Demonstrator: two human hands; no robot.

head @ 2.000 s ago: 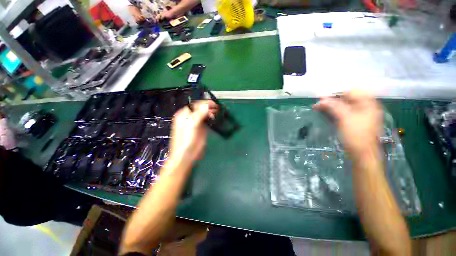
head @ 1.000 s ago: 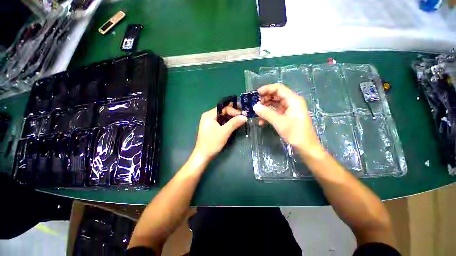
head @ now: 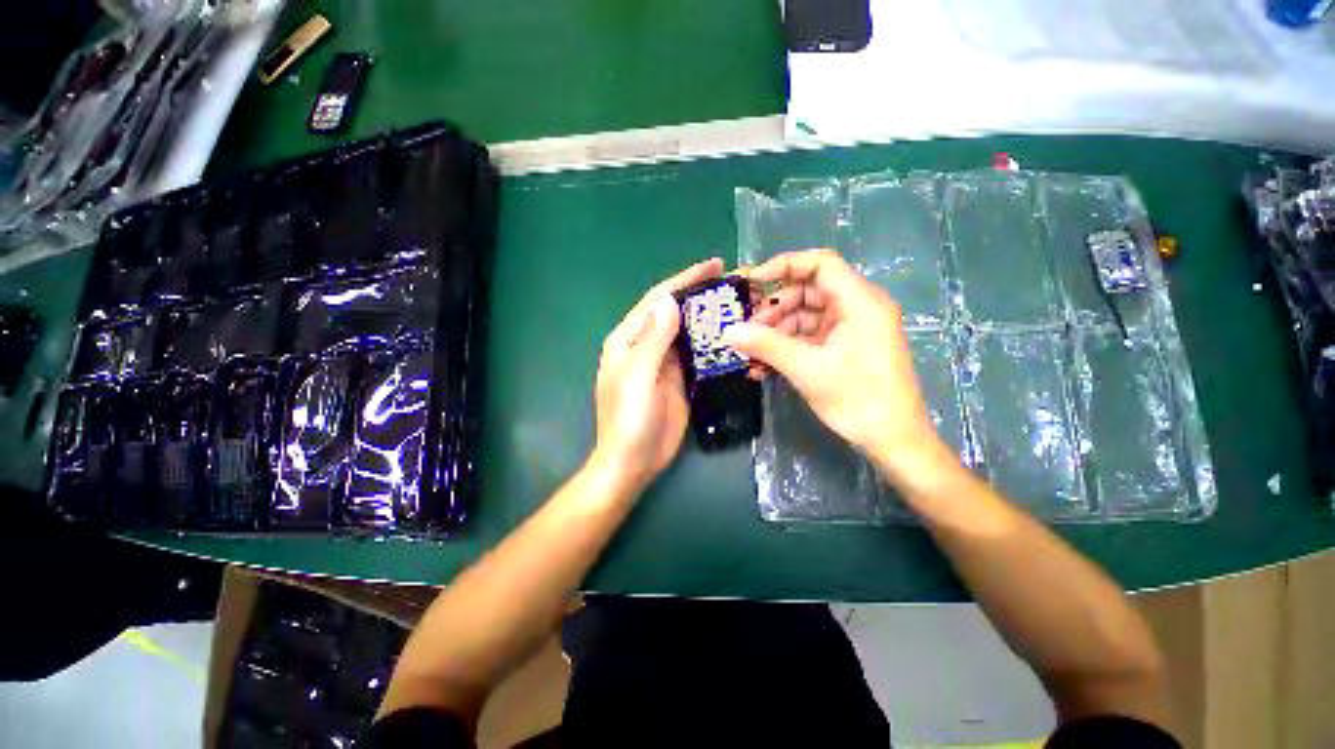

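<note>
My left hand (head: 640, 384) holds a black phone housing (head: 726, 417) upright in front of me, over the gap between the trays. A white-silver circuit board (head: 713, 325) lies in the upper part of the housing. My right hand (head: 835, 348) has its thumb on the board's right edge, its fingers curled beside the housing; a small dark part shows at its fingertips, too small to name. The clear blister tray (head: 1010, 329) lies under and beyond my right hand, with one board (head: 1117, 262) in its upper right pocket.
Stacked black blister trays (head: 271, 337) stand at left. A black phone (head: 338, 92) and a gold one (head: 296, 49) lie beyond. A black smartphone (head: 829, 24) lies on the white surface. Crowded board trays (head: 1307, 278) are at far right. A carton (head: 226, 644) with black trays is below left.
The housing has turned lengthwise towards me, and the board, before held beside it in my right hand, now lies in it. The view has shifted slightly.
</note>
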